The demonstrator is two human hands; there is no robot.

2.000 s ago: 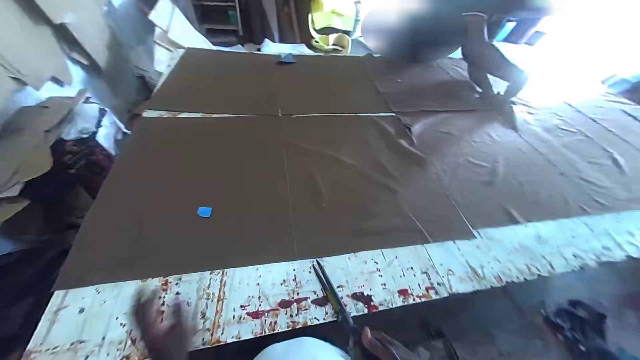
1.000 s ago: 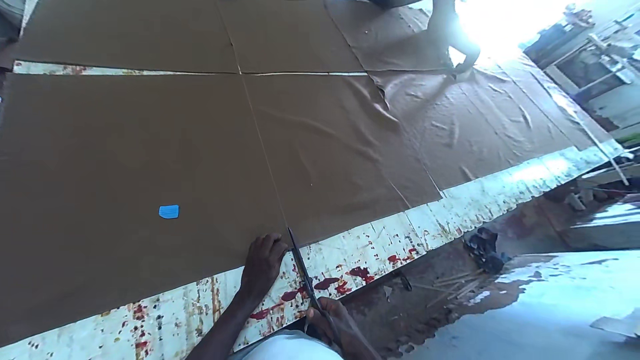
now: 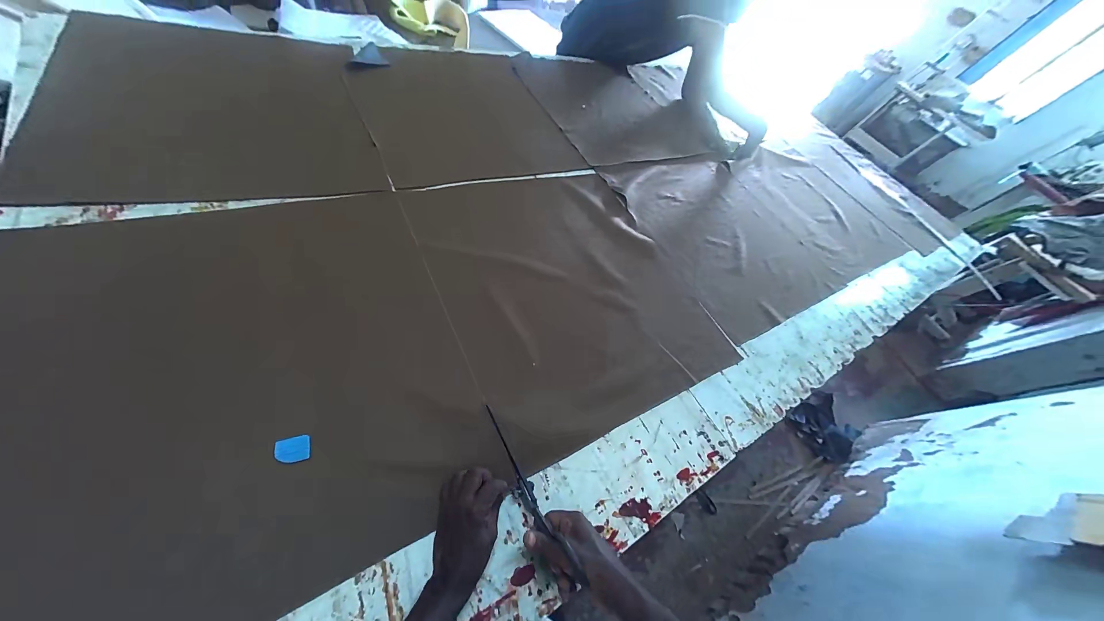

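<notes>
Brown fabric (image 3: 259, 345) lies spread over a long white table (image 3: 638, 444) with red and rust stains. In my right hand (image 3: 573, 552), at the near edge, is a pair of dark scissors (image 3: 516, 466); the blades lie at the fabric edge, with their tip at the lower end of a thin pale line that runs up the fabric. My left hand (image 3: 470, 522) rests on the fabric edge just left of the blades, fingers curled; whether it pinches the cloth I cannot tell. A blue piece (image 3: 292, 448) lies on the fabric to the left.
Across the table a person (image 3: 707, 69) leans over with a hand on the fabric. A small grey-blue piece (image 3: 369, 56) lies near the far edge. At the right are a white peeling surface (image 3: 966, 500), a black bag-like item (image 3: 822, 427) and sticks (image 3: 789, 487) on the floor.
Two seconds ago my left hand was raised at the near edge, apart from the scissors; it now rests beside them at the fabric. The view has swung to the right.
</notes>
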